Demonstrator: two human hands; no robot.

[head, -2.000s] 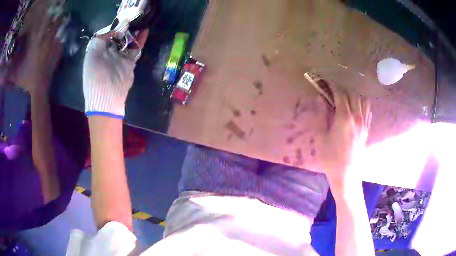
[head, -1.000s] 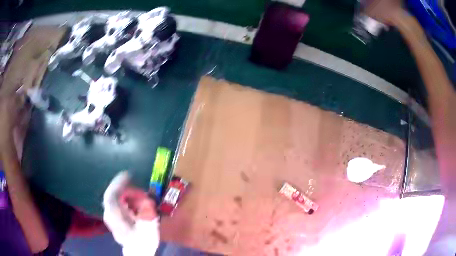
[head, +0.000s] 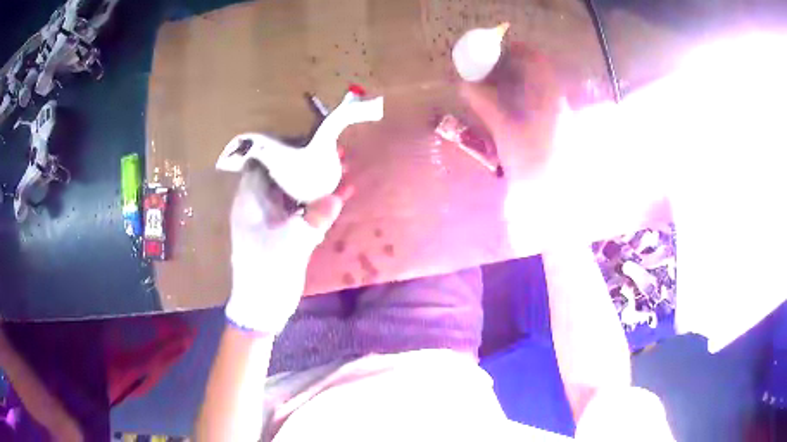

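Note:
My left hand [head: 272, 250], in a white knitted glove with bare fingertips showing, holds a glossy white unit [head: 315, 168] above the brown cardboard mat [head: 259, 52]. A red tip and a dark part show behind the unit. My right hand [head: 518, 104] is bare and blurred, partly washed out by glare, beside the white squeeze bottle [head: 477, 53] with its yellow nozzle. Whether its fingers touch the bottle is unclear. A small tube-like item [head: 468, 143] lies on the mat left of my right hand.
A green item [head: 130, 192] and a red packet [head: 155, 223] lie at the mat's left edge. Several white units [head: 39, 164] stand on the dark green bench at left. A blue bin of parts [head: 639, 274] is below right, beside strong glare. Another person's arm [head: 34, 384] shows at lower left.
My left hand now holds a white unit over the mat; one second ago it was by the red packet. My right hand has come from the upper right to the bottle. The view has shifted.

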